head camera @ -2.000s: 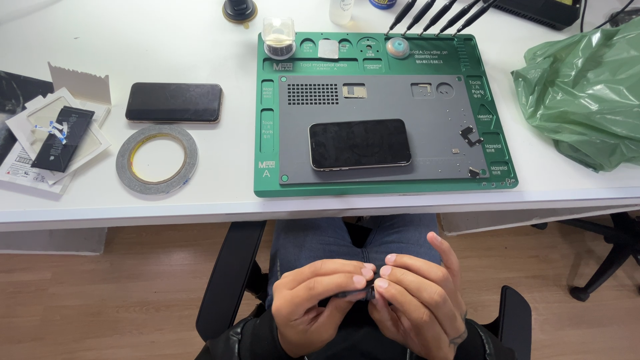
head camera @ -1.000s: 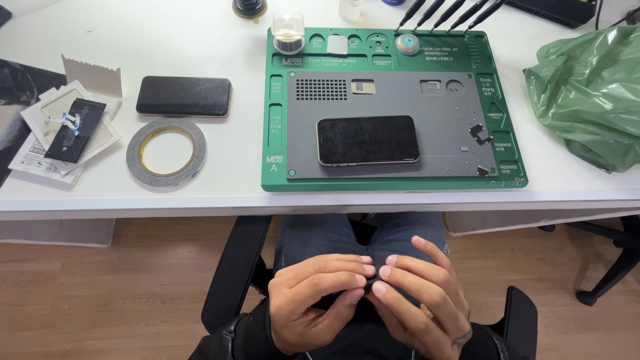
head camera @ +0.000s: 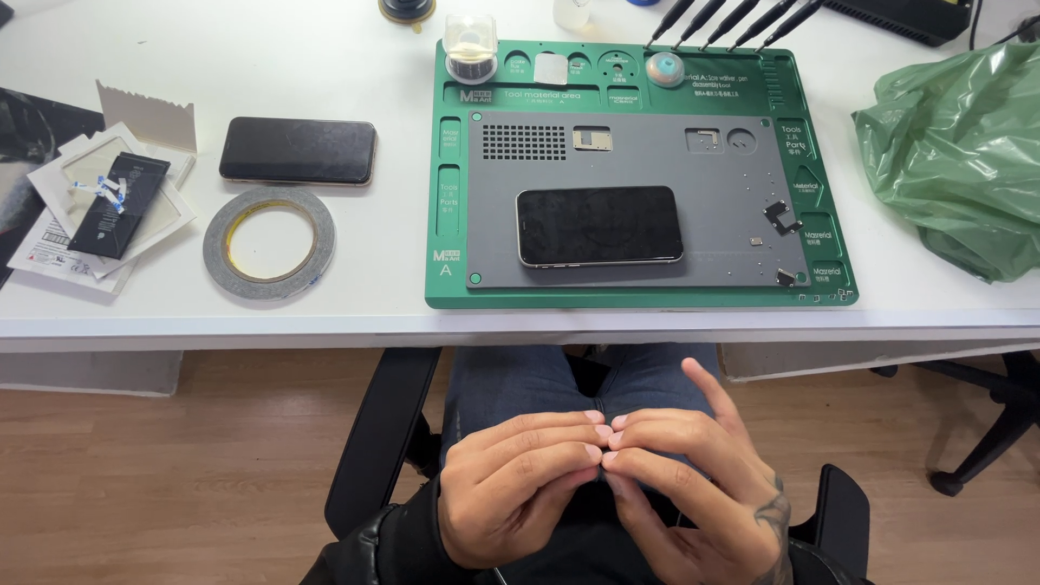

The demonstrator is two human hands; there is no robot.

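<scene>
My left hand (head camera: pixel 524 483) and my right hand (head camera: pixel 699 483) meet fingertip to fingertip above my lap, below the desk edge. Whatever lies between the fingers is hidden, so I cannot tell if they hold something. Beyond them, a smartphone (head camera: pixel 600 226) with a dark screen lies on the grey plate of a green repair mat (head camera: pixel 448 280). Small screws and black metal parts (head camera: pixel 782 219) rest on the plate, right of the phone. A second smartphone (head camera: pixel 297 151) lies left of the mat, above a roll of grey tape (head camera: pixel 218 252).
A phone battery (head camera: pixel 122 207) lies on papers and card at the left. Several black screwdrivers (head camera: pixel 723 24) stand at the mat's back edge. A green plastic bag (head camera: pixel 959 154) fills the right side. A chair armrest (head camera: pixel 378 439) is beside my left arm.
Both hands stay together over my lap. A dark piece glimpsed between the fingers two seconds ago is now hidden behind them.
</scene>
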